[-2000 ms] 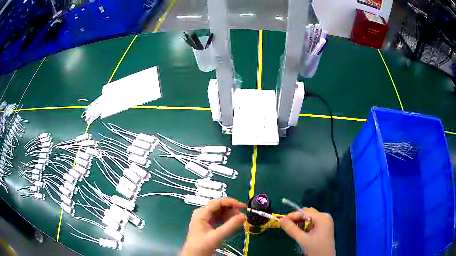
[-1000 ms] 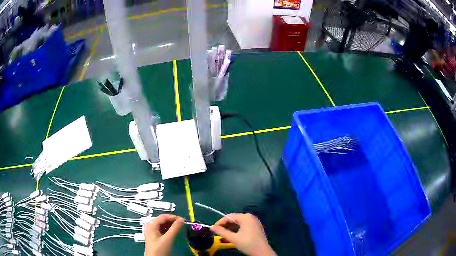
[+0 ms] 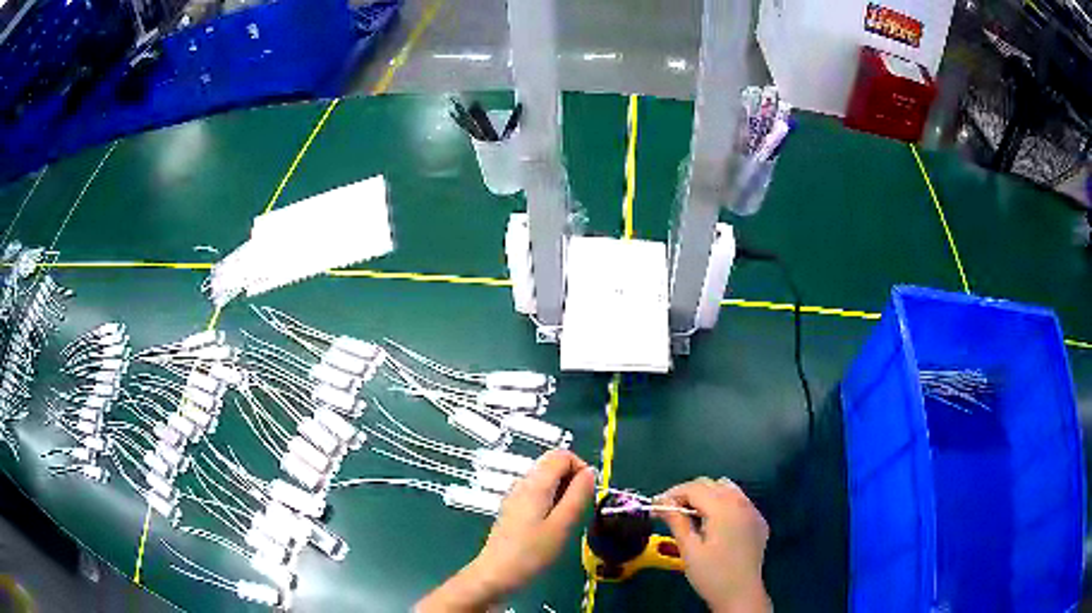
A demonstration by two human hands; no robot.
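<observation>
A yellow heat gun [image 3: 641, 559] lies near the table's front edge, its dark round nozzle facing up with a pink-purple glow. A thin white lead [image 3: 641, 505] spans the nozzle's mouth. My left hand [image 3: 535, 523], bare, is at the nozzle's left with thumb and forefinger pinched at the lead's left end. My right hand [image 3: 722, 539], bare, pinches the lead on the right. Whether sleeving is on the lead is too small to tell. White wired units [image 3: 323, 443] lie in slanting rows at left, the nearest beside my left hand.
A white twin-post stand [image 3: 617, 305] stands at centre with cups of pens and sticks on its posts. A black cord [image 3: 800, 341] curves right of it. A deep blue bin [image 3: 880, 479] at right holds thin wires. White sheets [image 3: 323, 236] lie back left.
The view swung right, then back left. Both hands stay at the nozzle with the lead. The loose pale length that stuck up by my right hand no longer shows there.
</observation>
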